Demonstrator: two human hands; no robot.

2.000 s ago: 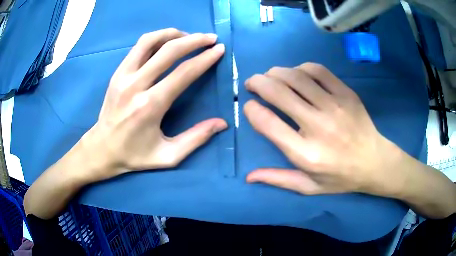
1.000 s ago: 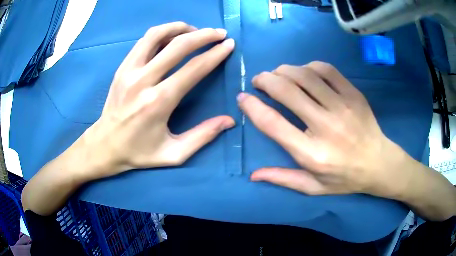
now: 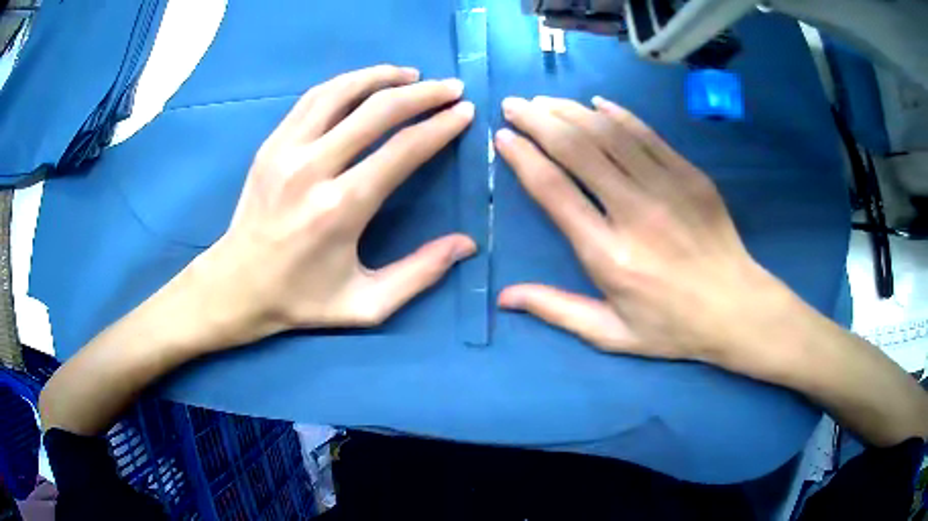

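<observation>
The large blue garment panel (image 3: 336, 377) lies spread under both hands. A narrow welt strip (image 3: 474, 204) of the same blue runs upright mid-panel, with a thin whitish line along its right edge. My left hand (image 3: 326, 204) lies flat left of the strip, fingers apart, fingertips and thumb tip at its left edge. My right hand (image 3: 641, 234) lies flat on the panel right of the strip, index fingertip near its right edge, thumb spread. The small metal presser foot (image 3: 552, 39) stands beyond my right fingertips. Neither hand grasps anything.
The pale machine head (image 3: 865, 41) overhangs the upper right, with a bright blue block (image 3: 715, 94) below it. Stacked cut panels (image 3: 61, 81) lie at the upper left. A black tool (image 3: 877, 224) is on the right. A blue plastic basket (image 3: 234, 463) stands below the table edge.
My right hand has moved up along the strip, away from me. The strip's near end has shifted slightly away from me. My left hand has shifted slightly relative to the view.
</observation>
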